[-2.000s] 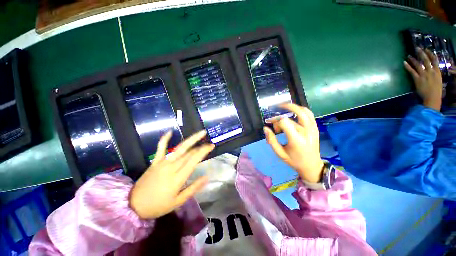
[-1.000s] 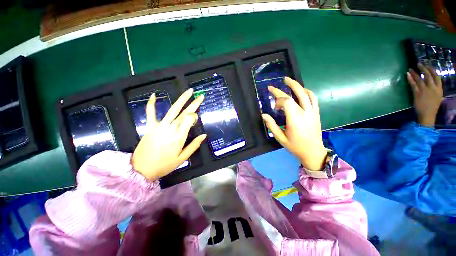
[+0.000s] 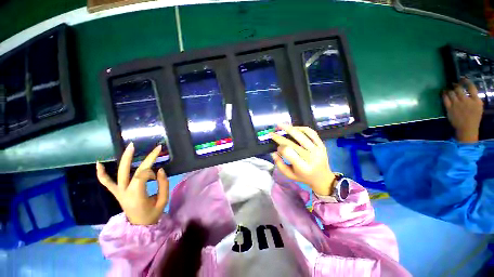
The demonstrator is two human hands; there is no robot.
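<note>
A black foam tray (image 3: 233,51) lies on the green bench with several smartphones face up in its slots. The far-left phone (image 3: 138,111) has red at its lower edge, where fingers of my left hand (image 3: 138,189) are, spread and holding nothing. The second phone (image 3: 203,105) shows green and red bars at its bottom edge, with a small white tab (image 3: 228,112) beside it. The third phone (image 3: 264,92) shows similar bars, and fingertips of my right hand (image 3: 303,157) are over its bottom edge. The far-right phone (image 3: 326,84) is dark with a white strip at the bottom.
Another black tray (image 3: 69,81) with phones lies at the left. At the right, a person in a blue smock (image 3: 433,176) has a hand (image 3: 465,111) at another tray (image 3: 457,67). A blue stool (image 3: 40,208) stands on the floor at lower left.
The tray appears further right in view. My left hand has moved off the second phone to the far-left one's lower edge. My right hand has moved from the far-right phone to the third, whose menu has gone.
</note>
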